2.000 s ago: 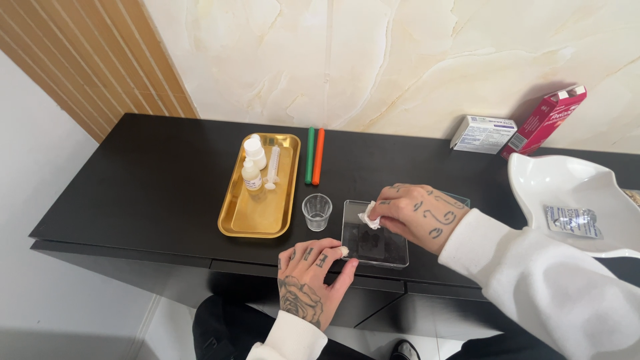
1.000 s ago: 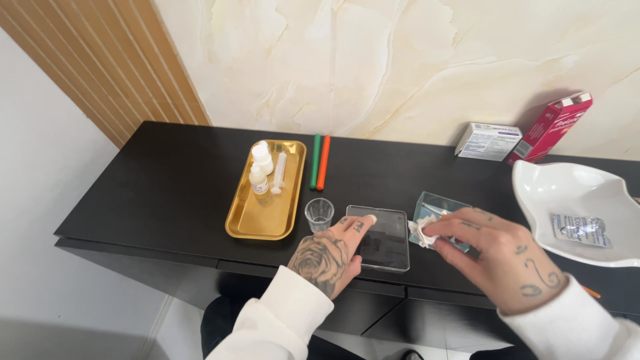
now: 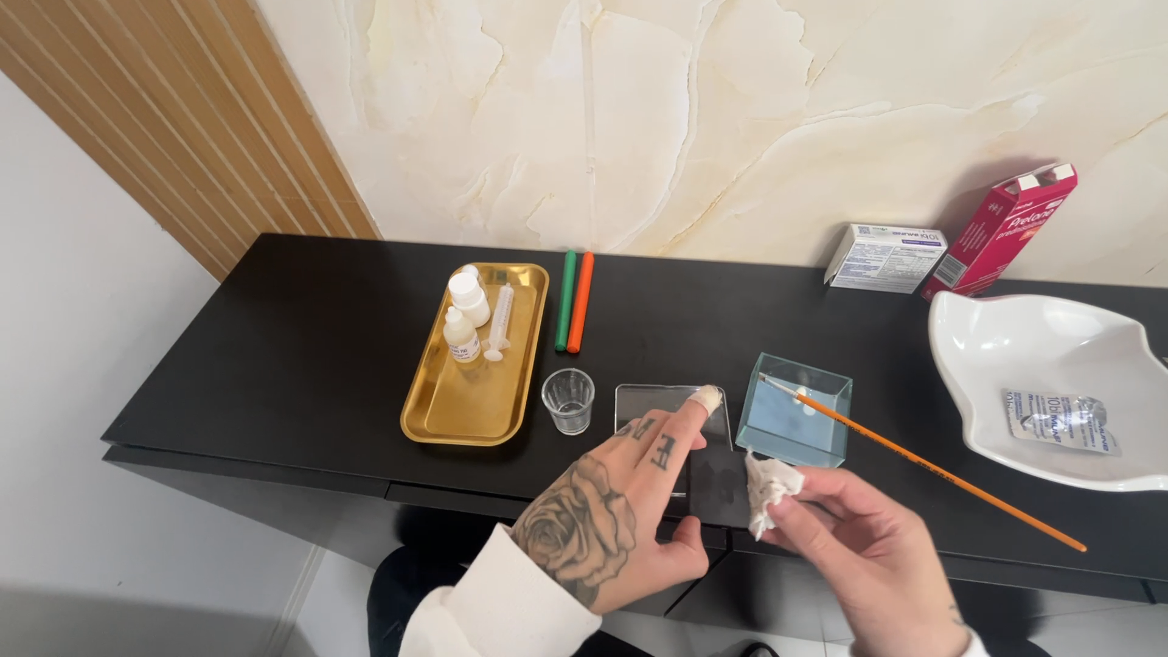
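Observation:
My left hand [image 3: 630, 502] lies palm down over a clear, flat square plate [image 3: 643, 401], its index finger, with a pale covering on the tip, at the plate's upper right corner. The hand hides much of the plate. My right hand [image 3: 858, 538] pinches a crumpled white tissue [image 3: 769, 488] between thumb and fingers, just below a small square glass dish [image 3: 792, 443]. White pieces [image 3: 803, 401] lie in the dish, and a thin orange-handled paintbrush [image 3: 940, 470] leans across its rim. Left of the plate stands a small clear glass cup [image 3: 568, 401].
A gold tray [image 3: 470, 415] holds a white bottle [image 3: 469, 297], a dropper bottle [image 3: 461, 338] and a syringe [image 3: 499, 319]. Green [image 3: 566, 301] and orange [image 3: 580, 303] sticks lie alongside. At right are a white medicine box [image 3: 885, 260], a red box [image 3: 1002, 228] and a white bowl [image 3: 967, 411] holding a blister pack [image 3: 1063, 422].
My right hand has moved from over the plate, past the glass dish, to below it, still with the tissue. My left hand has shifted up onto the plate, its index finger now extended.

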